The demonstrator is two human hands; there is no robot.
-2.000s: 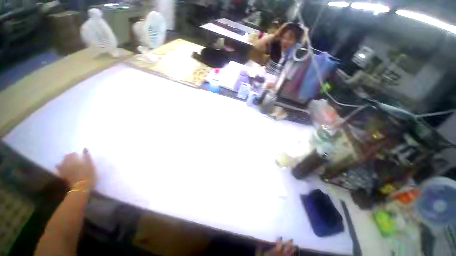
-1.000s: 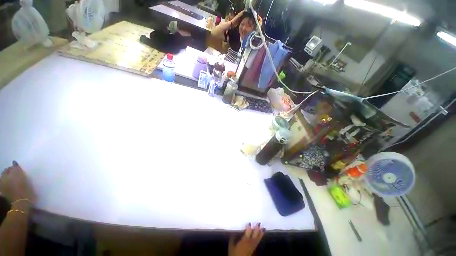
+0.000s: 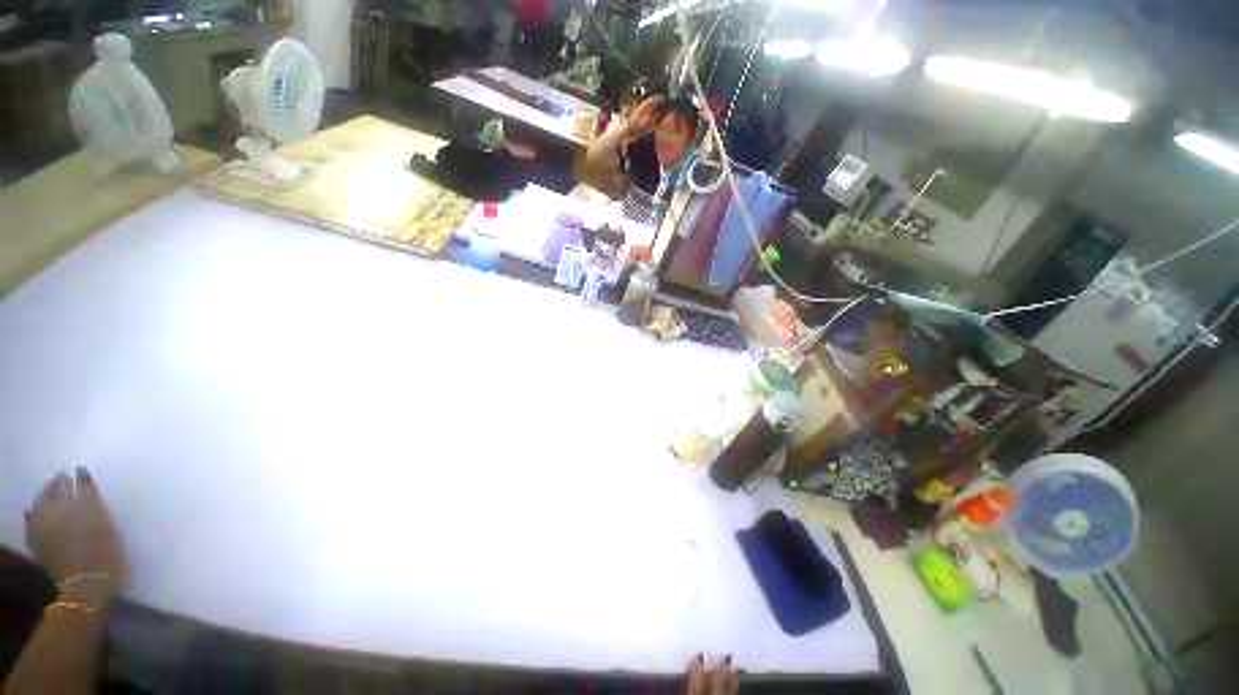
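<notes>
A broad, glaring white table cover [image 3: 408, 448] fills the middle of the view, with a dark front edge. My left hand [image 3: 76, 532] rests palm down on its left front part, fingers spread, nothing seen in it. My right hand [image 3: 712, 673] shows only as fingertips on the front edge, cut off by the bottom of the picture; whether it holds anything cannot be seen. A folded dark blue cloth or pouch [image 3: 792, 573] lies at the right corner, to the right of my right fingertips.
A dark flask [image 3: 750, 445] stands at the right side. A red-capped bottle [image 3: 484, 238] and small bottles line the far edge. A desk fan [image 3: 1073, 516] and a green packet [image 3: 940, 577] are at right. Two white fans stand far left. A person [image 3: 666, 143] sits beyond.
The view has swung right since two seconds ago, then slightly back left and up. Both hands stay at the table; less of my right hand shows than one second ago.
</notes>
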